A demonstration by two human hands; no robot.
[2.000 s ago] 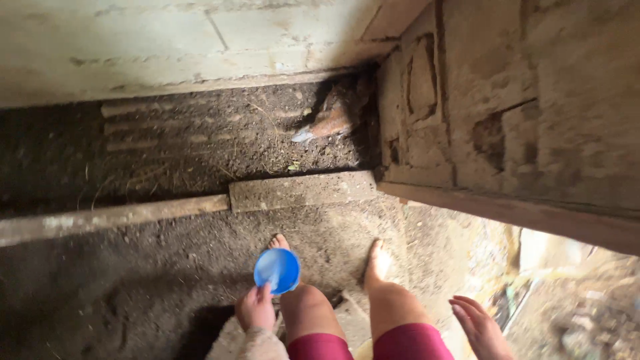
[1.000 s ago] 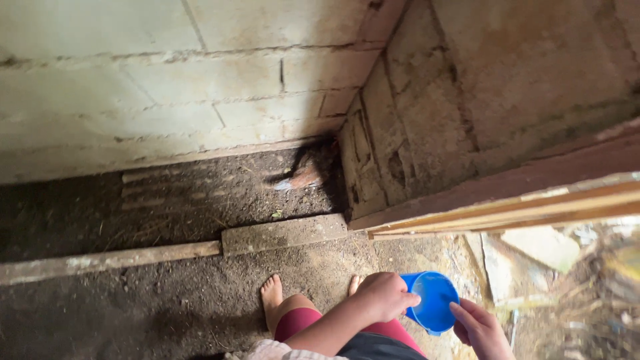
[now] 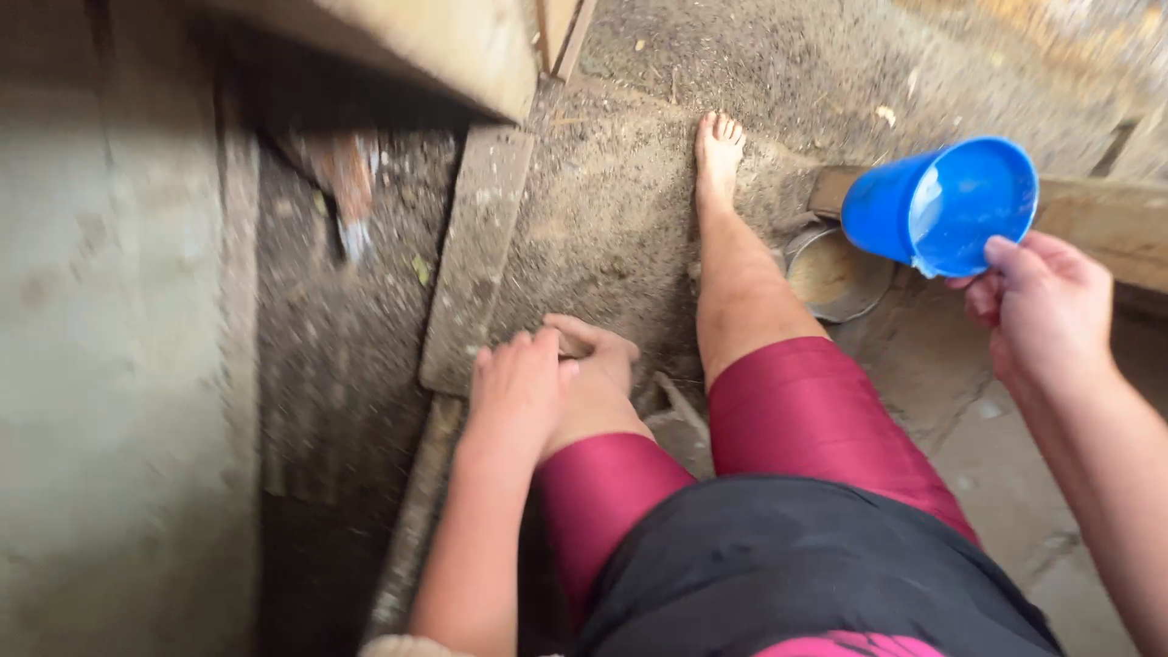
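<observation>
My right hand (image 3: 1049, 283) grips the rim of a blue plastic cup (image 3: 876, 210), which is tilted with its mouth toward me; a whitish patch shows on its inner wall and a small wet-looking bit hangs at the rim. Below the cup, a round metal container (image 3: 853, 287) with tan contents stands on the ground, partly hidden by my leg and the cup. My left hand (image 3: 525, 383) is over my left knee, fingers loosely spread, with nothing seen in it.
A concrete curb (image 3: 479, 255) runs beside my left foot. Past it lies dark soil with a blurred brown-and-white thing (image 3: 351, 196), perhaps a bird. A block wall (image 3: 109, 365) stands at the left, a wooden beam (image 3: 1104, 228) at the right.
Both hands were at the blue cup one second ago; now only my right hand holds it, and my left hand is over the knee. The view has swung round strongly.
</observation>
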